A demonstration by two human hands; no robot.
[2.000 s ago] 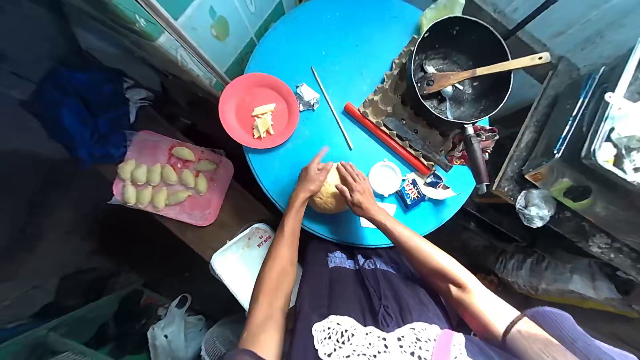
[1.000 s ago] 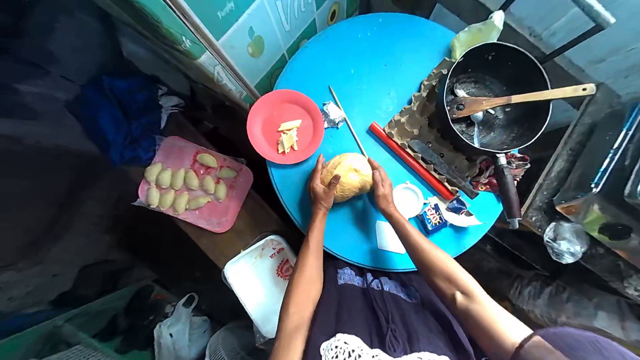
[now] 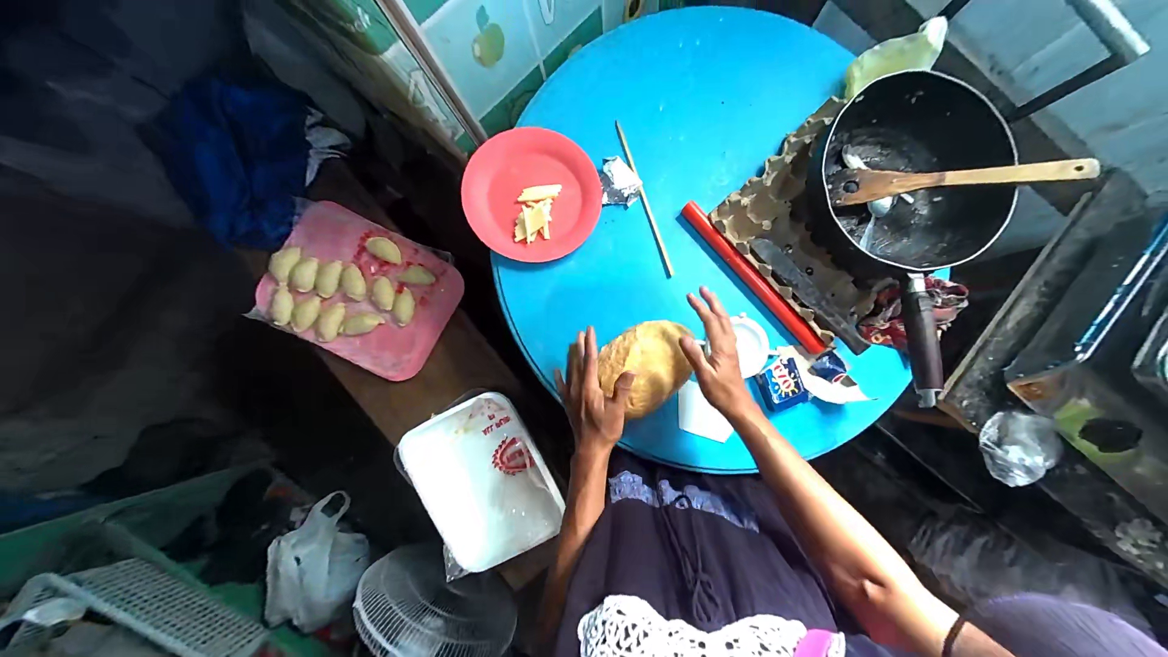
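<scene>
A ball of yellowish dough [image 3: 646, 367] lies on the round blue table [image 3: 721, 91] near its front edge. My left hand [image 3: 595, 394] rests against the dough's left side with fingers spread. On the other side my right hand [image 3: 719, 358] has its fingers apart, the thumb at the dough's right edge. A white round lid or dish [image 3: 750, 347] is just right of that hand, and a white paper piece [image 3: 703, 415] lies below it. Up and left stands a pink plate [image 3: 493, 214] with pale yellow strips [image 3: 535, 219]. A thin stick [image 3: 644, 201] lies beyond the dough.
Right of the hands are a red rod [image 3: 753, 276], a knife [image 3: 808, 297], an egg tray [image 3: 753, 214], a blue packet [image 3: 782, 383] and a black saucepan [image 3: 967, 228] with a wooden spatula [image 3: 967, 176]. Left are a pink tray [image 3: 401, 356] of shaped dough pieces and a white tray [image 3: 465, 493].
Two seconds ago both hands were on top of the dough; now they are at its sides. Since one second ago the dough looks more elongated, and the right hand's fingers have spread off it.
</scene>
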